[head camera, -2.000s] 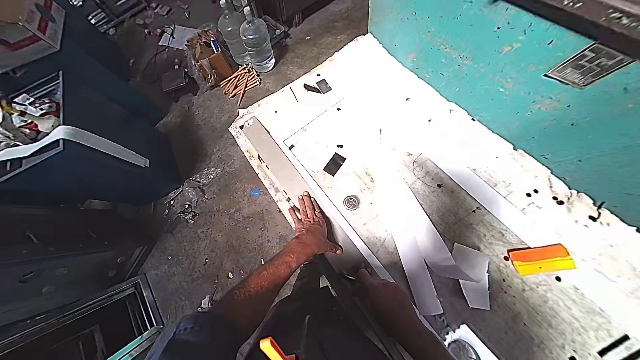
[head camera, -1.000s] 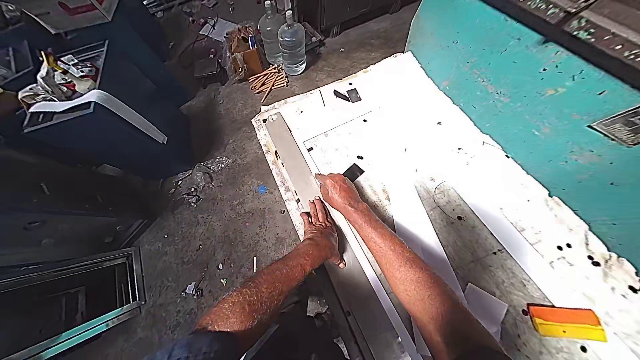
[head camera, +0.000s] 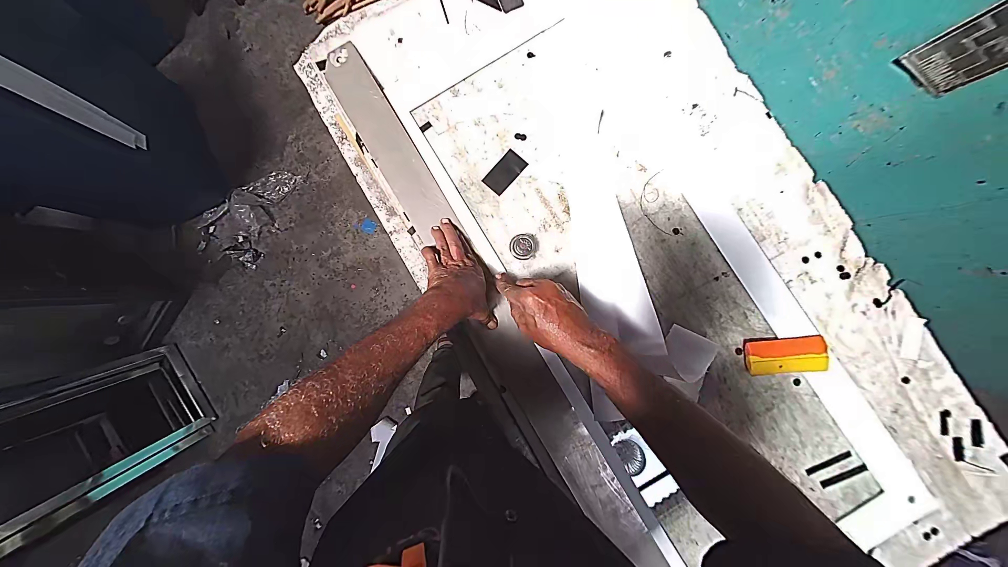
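A long flat grey metal strip (head camera: 394, 146) lies along the left edge of the worn white work surface (head camera: 472, 110), over a narrow white strip. My left hand (head camera: 459, 285) presses palm down on the grey strip, its fingers pointing up along it and the thumb spread. Just to the right, my right hand (head camera: 543, 311) is curled at the strip's right edge, fingertips down; whether it grips something small cannot be made out. A black rectangular piece (head camera: 505, 172) and a round metal disc (head camera: 523, 246) lie to the right of the strip.
White sheet strips (head camera: 618, 276), an orange and yellow block (head camera: 786, 355) and small black scraps lie on the right. A teal panel (head camera: 890, 165) borders the surface. Crumpled clear plastic (head camera: 256, 209) is on the floor, with metal frames (head camera: 185, 394) at lower left.
My right hand, beyond my left one a second ago, has come back along the strip's edge toward me. My left hand stays pressed on the strip. The view has moved closer.
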